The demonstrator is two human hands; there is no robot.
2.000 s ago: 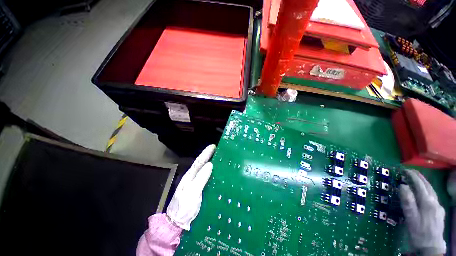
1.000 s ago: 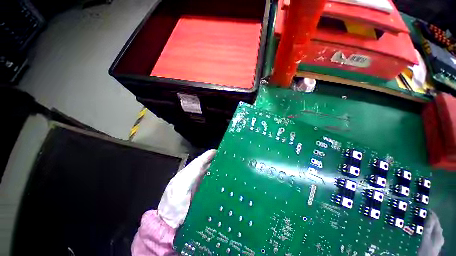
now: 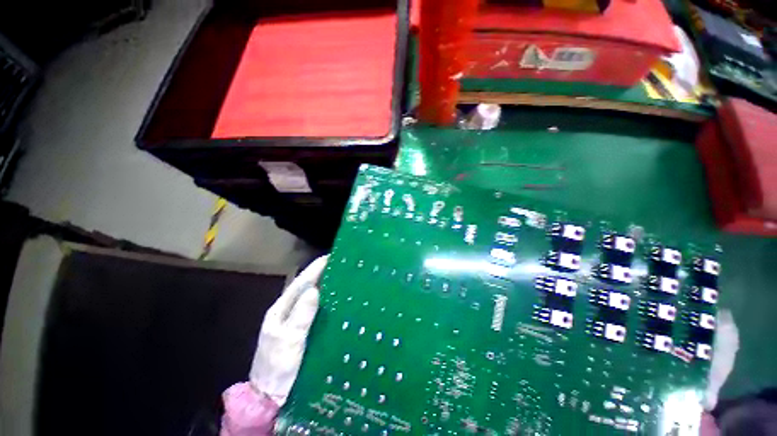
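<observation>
A large green circuit board (image 3: 409,298) faces me with its flat solder side up, with rows of black power transistors (image 3: 613,285) on its right part. Its lower edge runs out of the picture. My left hand (image 3: 292,332), in a white glove with a pink cuff, holds the board's left edge; its fingertips are partly hidden by the board. My right hand (image 3: 722,358), also white-gloved, is at the board's right edge and mostly hidden behind it.
A deep black bin (image 3: 268,146) with a red sheet (image 3: 311,77) inside stands at upper left. A red post (image 3: 445,64), red slabs (image 3: 554,51) and a red block (image 3: 750,162) are on the green bench mat (image 3: 613,157). Another populated board (image 3: 737,51) lies upper right. A dark panel (image 3: 153,341) is lower left.
My right hand has gone from lying over the board's right part to its right edge, mostly behind it. The board now shows whole transistor rows and sits slightly further left in view.
</observation>
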